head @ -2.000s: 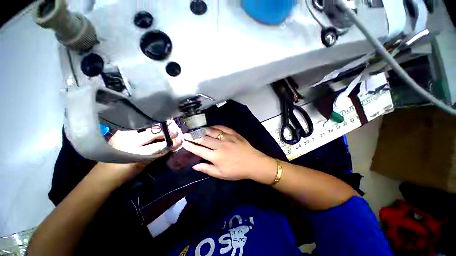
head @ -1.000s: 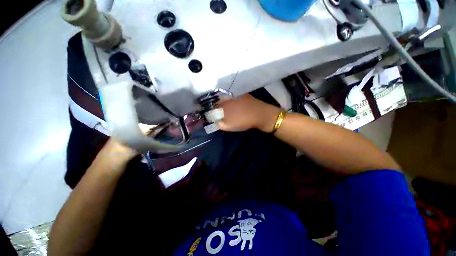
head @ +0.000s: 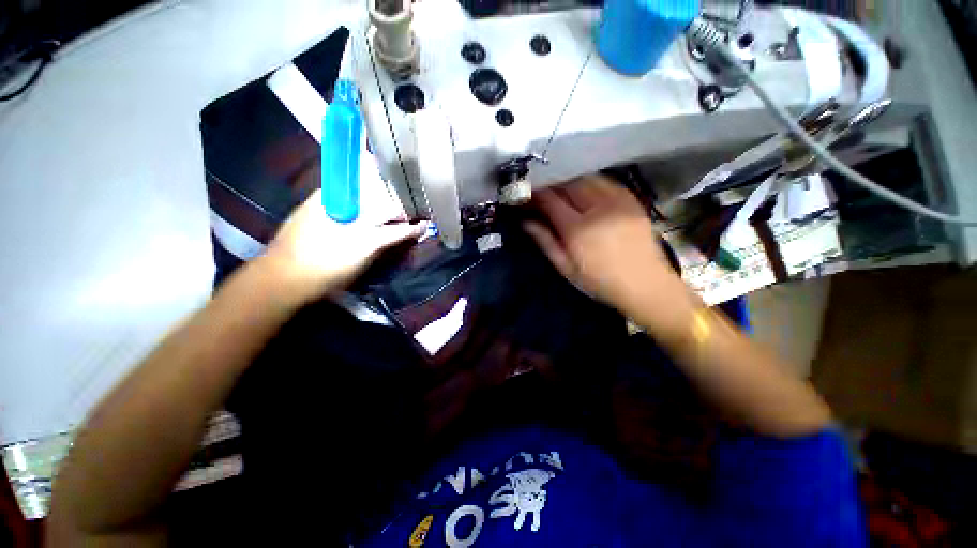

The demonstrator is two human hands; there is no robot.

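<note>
The dark maroon and black cloth [head: 257, 161] spreads under the machine head, left of it and down over the lap. White bands show on it, with a white piece [head: 441, 326] in front of the needle area. A small white tag [head: 489, 242] lies near the presser foot [head: 482, 213]. My left hand [head: 332, 248], washed out by light, rests on the cloth left of the foot with a finger pointing at it; whether it pinches cloth is unclear. My right hand [head: 600, 238], blurred, lies on the cloth right of the foot, thumb apart from the fingers.
The white sewing machine head [head: 600, 128] spans the top, with a light blue piece [head: 342, 150] at its left and a blue cone [head: 646, 32] on top. Scissors are mostly hidden behind my right hand. A green-handled tool [head: 727, 259] lies near the ruler strip [head: 787, 253].
The view has shifted, so the machine appears farther right. More cloth shows at the left. My left hand has come out from behind the machine's end. My right hand has moved right of the foot.
</note>
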